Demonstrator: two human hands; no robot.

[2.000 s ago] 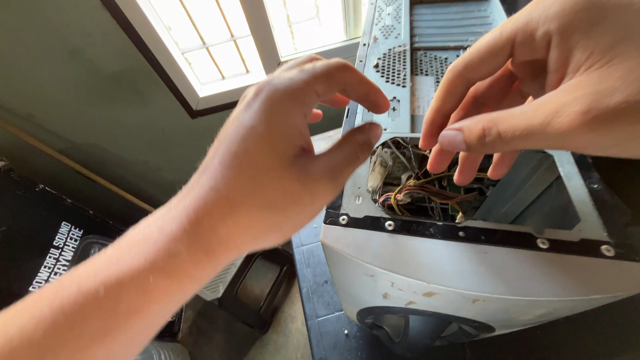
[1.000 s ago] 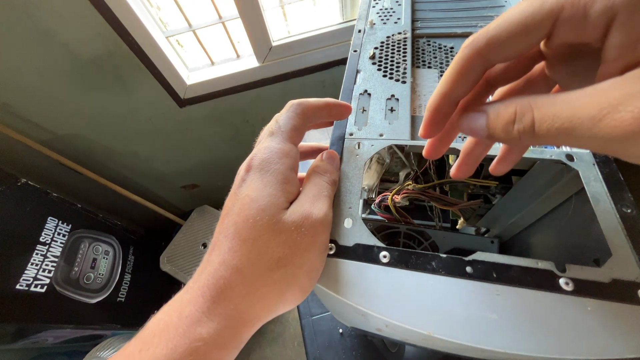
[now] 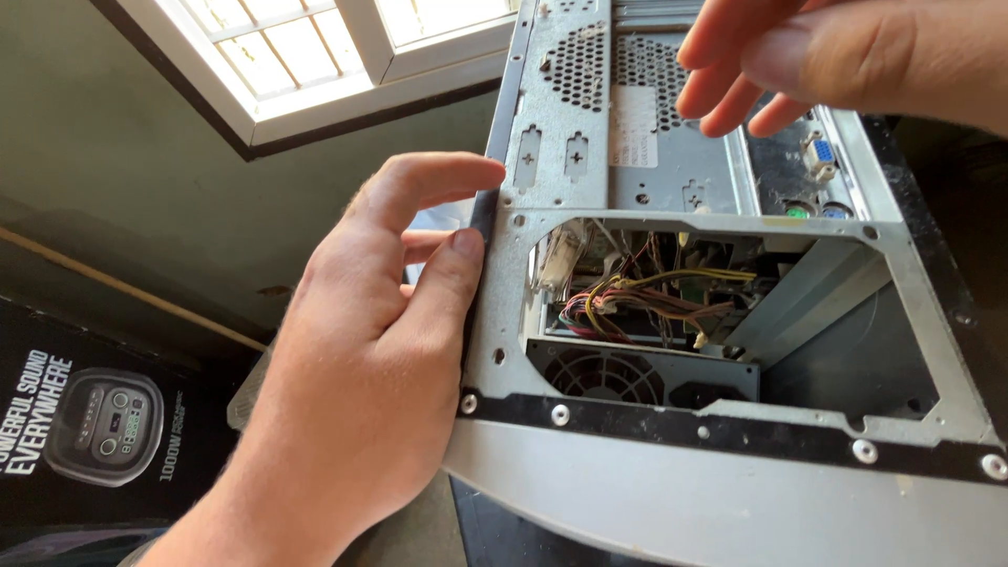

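A metal computer case (image 3: 488, 315) shows its rear panel and a large cut-out. Through the cut-out I see a power supply unit (image 3: 642, 376) with a fan grille, and a bundle of coloured cables (image 3: 630, 303). My left hand (image 3: 378, 315) rests at the case's left edge, its index fingertip and thumb against the black side strip. My right hand (image 3: 795, 71) hovers above the panel at the upper right, fingers apart and nothing in them, near a blue VGA port (image 3: 822, 156). A pale label (image 3: 634, 126) bearing writing sits on the panel.
A window (image 3: 283, 55) with bars is set in the green wall (image 3: 118, 157) at the upper left. A black printed box (image 3: 87, 441) stands at the lower left, near a grey object (image 3: 244, 394). A dark surface (image 3: 504, 520) shows below the case.
My left hand has moved from above the case to its left edge. My right hand has drawn away from the cut-out. The view has shifted closer to the case.
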